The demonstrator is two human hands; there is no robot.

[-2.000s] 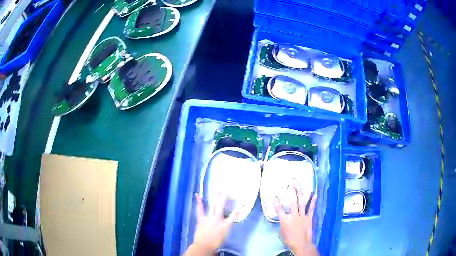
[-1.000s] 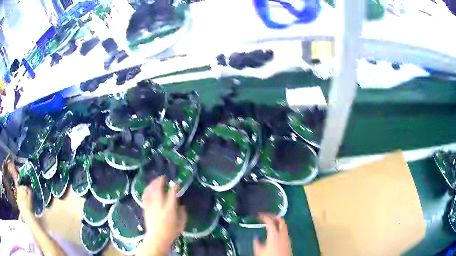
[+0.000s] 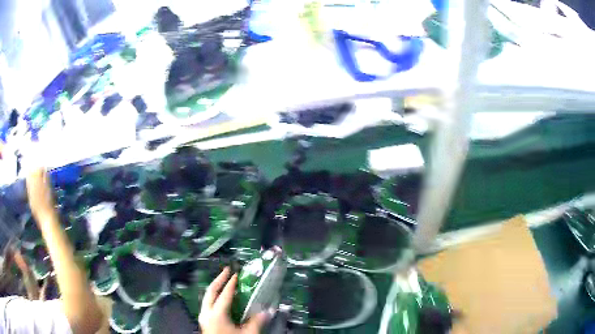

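My left hand [image 3: 225,308] is at the bottom centre, its fingers and thumb around the lower part of a housing half with board [image 3: 259,282], which is tilted on edge. A second housing half [image 3: 414,305] stands tilted at the bottom edge, right of centre, beside the cardboard. My right hand cannot be made out there; its grip is hidden or blurred. Many similar units [image 3: 310,228] with pale rims, green boards and black centres lie overlapping on the bench around and behind my left hand.
Another person's arm [image 3: 60,251] reaches up at the left. A white shelf [image 3: 293,62] with a blue loop [image 3: 375,57] crosses above. Its metal post [image 3: 450,143] stands right of the pile. A cardboard sheet [image 3: 499,280] lies to the right. A white block [image 3: 396,158] sits beneath the shelf.
My left hand now has a unit tilted up. A unit has risen on edge at lower right, where my right hand is no longer distinct. The other person's arm has moved up towards the shelf.
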